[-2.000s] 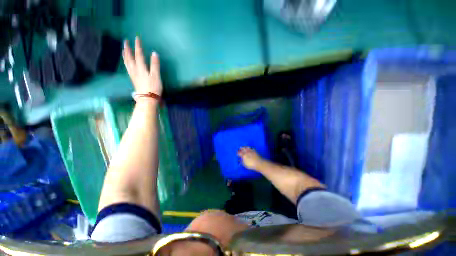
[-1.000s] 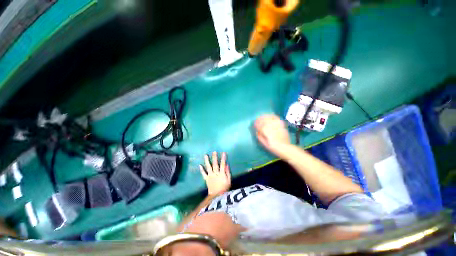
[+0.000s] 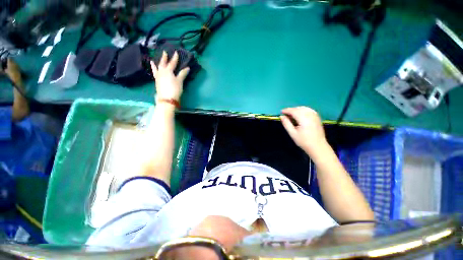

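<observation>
My left hand is over the rightmost black power adapter, fingers spread and touching its near side; it partly hides the adapter. A coiled black power cord with a small yellowish tie lies beyond it. Several more black adapters stand in a row to the left, cords trailing behind them. My right hand is at the bench's front edge, fingers loosely curled and thumb slightly apart. No object shows in it, but its palm side is hidden.
The green bench has a yellow-marked edge. A green crate with pale contents is below left, a blue crate below right. A white-faced box and a black cable are at right. Another person's arm is far left.
The view has shifted. My left hand has moved from bare bench onto the rightmost adapter. My right hand has moved from over the bench back to its front edge.
</observation>
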